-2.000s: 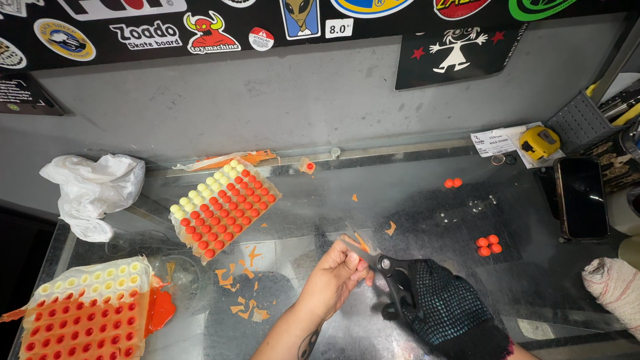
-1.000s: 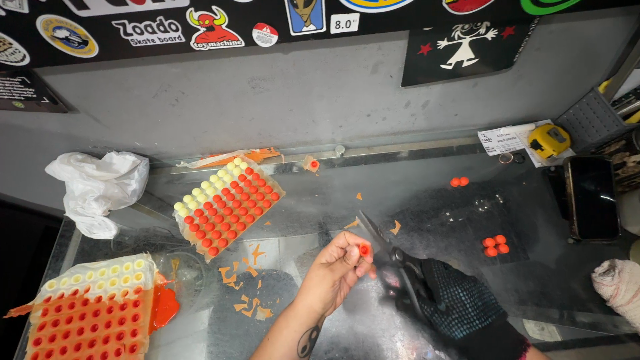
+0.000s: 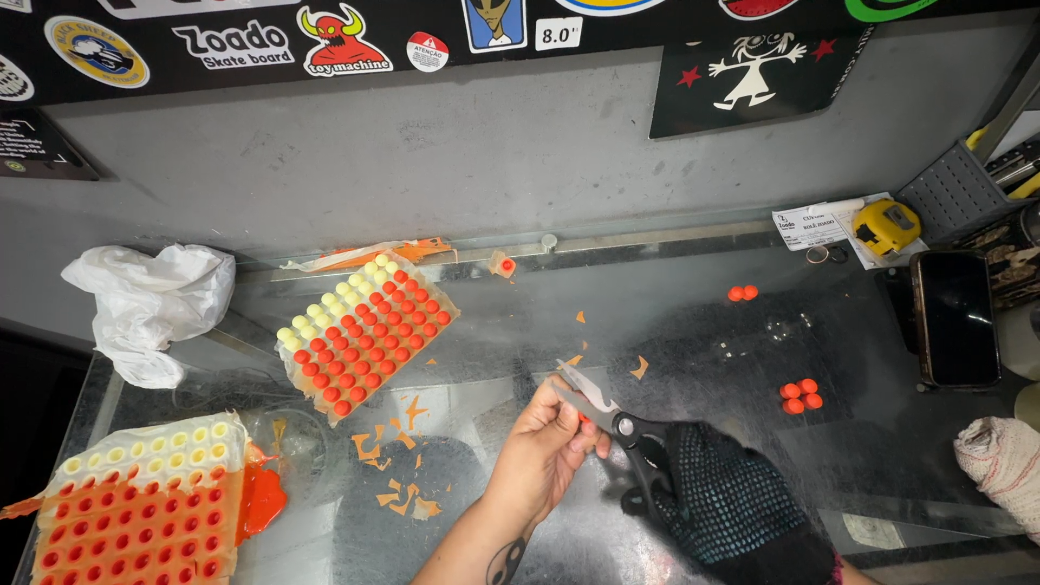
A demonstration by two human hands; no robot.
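My bare left hand [image 3: 548, 447] pinches a small red rubbery piece [image 3: 584, 418], mostly hidden by the fingers and the blades. My right hand [image 3: 715, 496], in a black dotted glove, grips black-handled scissors [image 3: 624, 424]; their blades are parted and lie over the left fingertips. Orange trimmings [image 3: 402, 439] are scattered left of my hands, with a few scraps [image 3: 639, 367] beyond them. A sheet of red and cream domed pieces [image 3: 366, 333] lies further back. At the lower left is a sheet with red and cream hollows [image 3: 138, 504].
Red pieces [image 3: 801, 396] sit in a group at the right, with a pair [image 3: 743, 292] behind. A phone [image 3: 955, 317], a yellow tape measure [image 3: 886, 226] and a rolled cloth [image 3: 1003, 467] line the right side. A white plastic bag [image 3: 154, 309] stands back left; one red piece [image 3: 507, 266] lies by the wall.
The red piece, seen between my left fingertips a second ago, is now mostly covered. The scissor blades have come over those fingertips.
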